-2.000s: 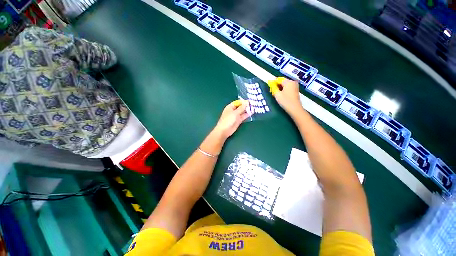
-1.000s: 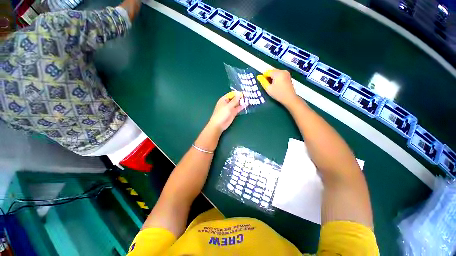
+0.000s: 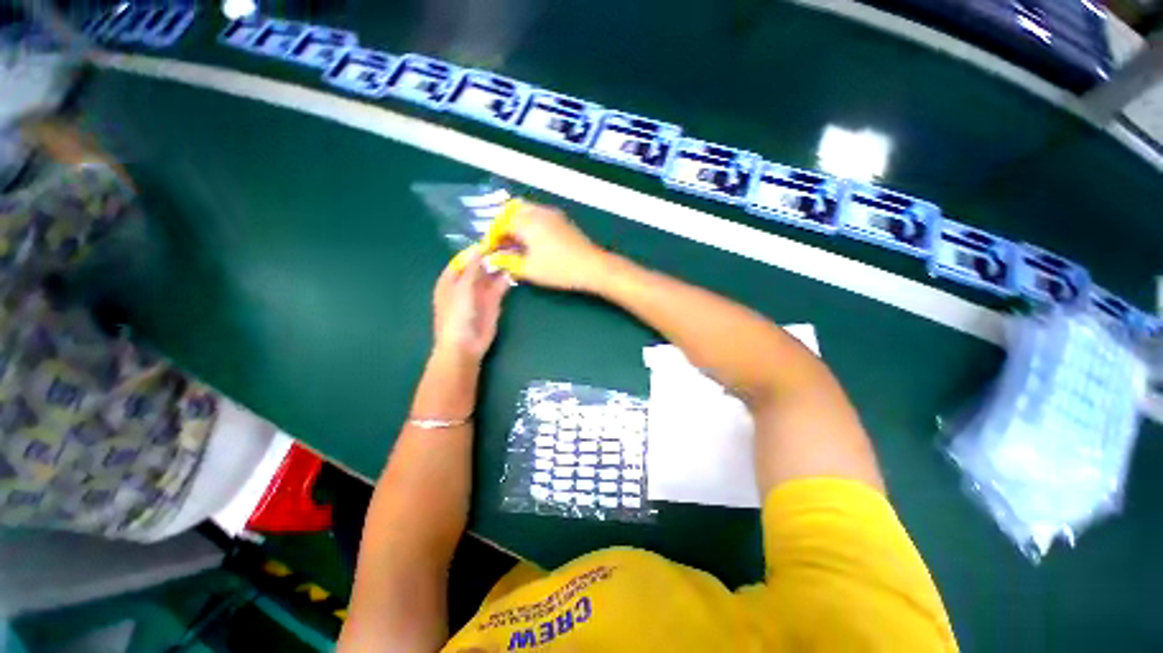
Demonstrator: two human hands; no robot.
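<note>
My left hand (image 3: 469, 296) holds a clear poly bag of small white parts (image 3: 482, 204) over the green bench. My right hand (image 3: 542, 245), with yellow finger cots, is at the bag's near right edge, its fingertips touching or nearly touching my left fingertips. A small white bit shows between the hands; whether the right fingers grip it or the bag is blurred. A second clear bag with white parts in rows (image 3: 587, 449) lies flat near my body. The row of pale blue plastic housings (image 3: 635, 140) stands beyond the white strip.
A white paper sheet (image 3: 699, 434) lies right of the flat bag, partly under my right forearm. A large glossy stack of bagged parts (image 3: 1059, 415) is at the right. A co-worker in a patterned top (image 3: 89, 383) is at the left, near a red stool (image 3: 291, 491).
The view has turned, so the housing row lies flatter and more of the bagged stack shows. My right hand has moved from beside the bag to my left fingertips, covering part of the bag.
</note>
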